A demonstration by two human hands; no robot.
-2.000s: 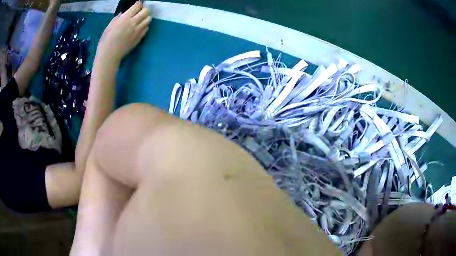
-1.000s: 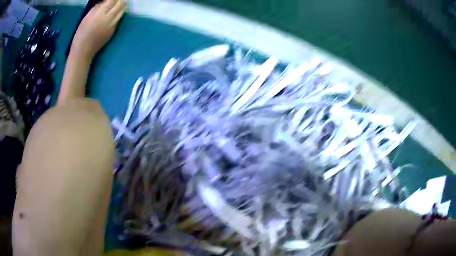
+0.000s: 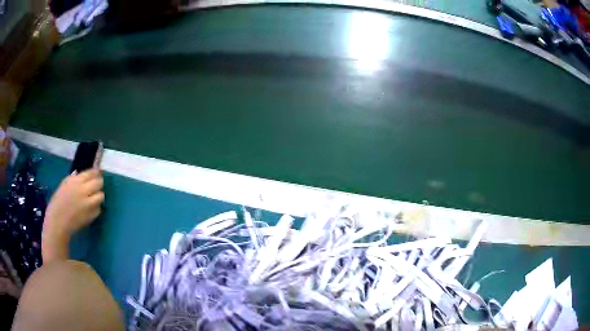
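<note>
A tangled heap of pale grey-white wrist straps point(image 3: 284, 278) lies in front of me, its lower part cut off by the bottom edge. My left hand is not in view. A bare arm close to the camera shows at the lower left and seems to be mine. My right hand is not in view; only a sliver of skin shows at the bottom right edge. A small bare hand point(image 3: 81, 200) at the left, which looks like the neighbour's, touches a black box-like object point(image 3: 86, 157) by the rail.
The pale rail point(image 3: 213, 184) separates the teal bench from the dark green belt point(image 3: 259, 116). White folded papers point(image 3: 534, 297) lie at the lower right. Shiny black accessories point(image 3: 22, 216) lie at the left. Blue and black devices point(image 3: 550, 24) lie at the far right, and cardboard stands at upper left.
The view has tilted up, showing much more belt and the far bench. The near arm has moved to the lower left. The braceleted right forearm at the lower right has almost gone from view.
</note>
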